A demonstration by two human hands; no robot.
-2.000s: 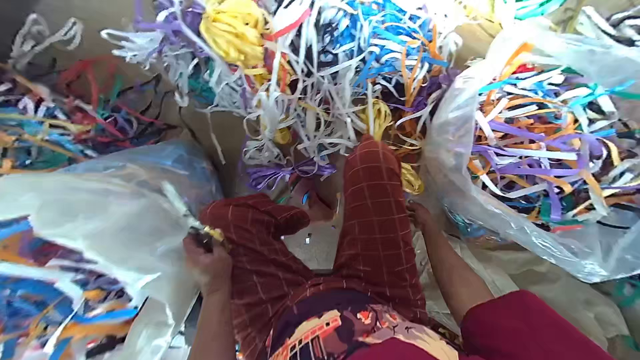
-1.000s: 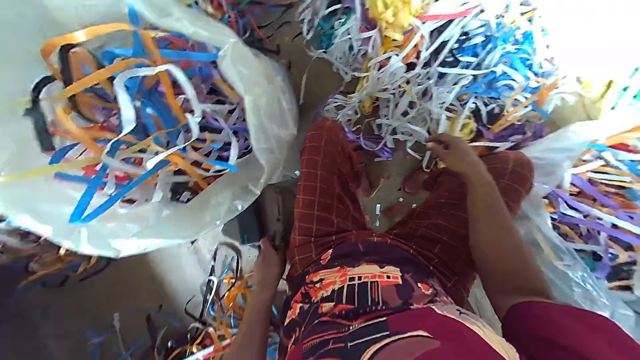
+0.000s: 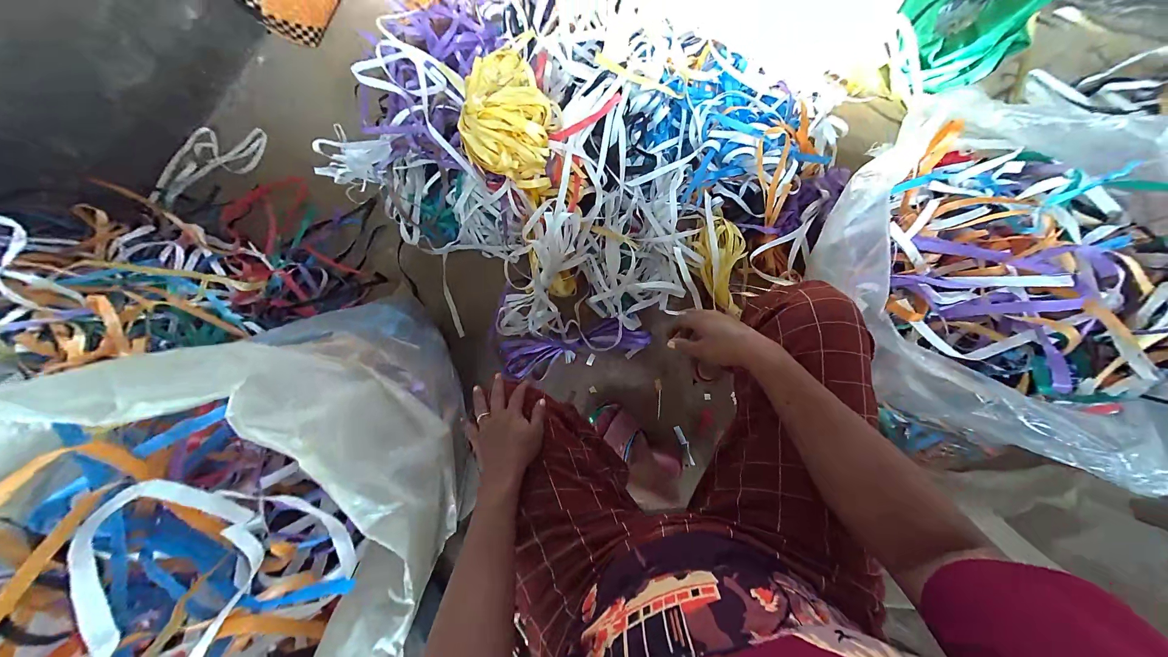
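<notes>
My left hand (image 3: 504,427), with a ring on one finger, rests spread on my left knee over the checked trousers and holds nothing. My right hand (image 3: 716,339) hovers by my right knee, fingers curled, just below the heap; whether a strip is between its fingertips cannot be told. Ahead lies a large heap of white plastic strips (image 3: 630,246) with blue ones mixed in. On it sits a yellow strip bundle (image 3: 506,114); another yellow bundle (image 3: 719,260) hangs close to my right hand. A purple strip bundle (image 3: 575,345) lies on the floor between both hands.
Clear plastic sacks of mixed strips stand at the left (image 3: 301,383) and the right (image 3: 858,228). Loose coloured strips (image 3: 164,274) are piled behind the left sack. A green plastic bag (image 3: 967,41) is at the back right. Small scraps (image 3: 683,438) dot the floor near my foot.
My left hand, low beside my leg a second ago, is now on my left knee. Two seconds ago it held a small blurred item. The view has swung notably between frames.
</notes>
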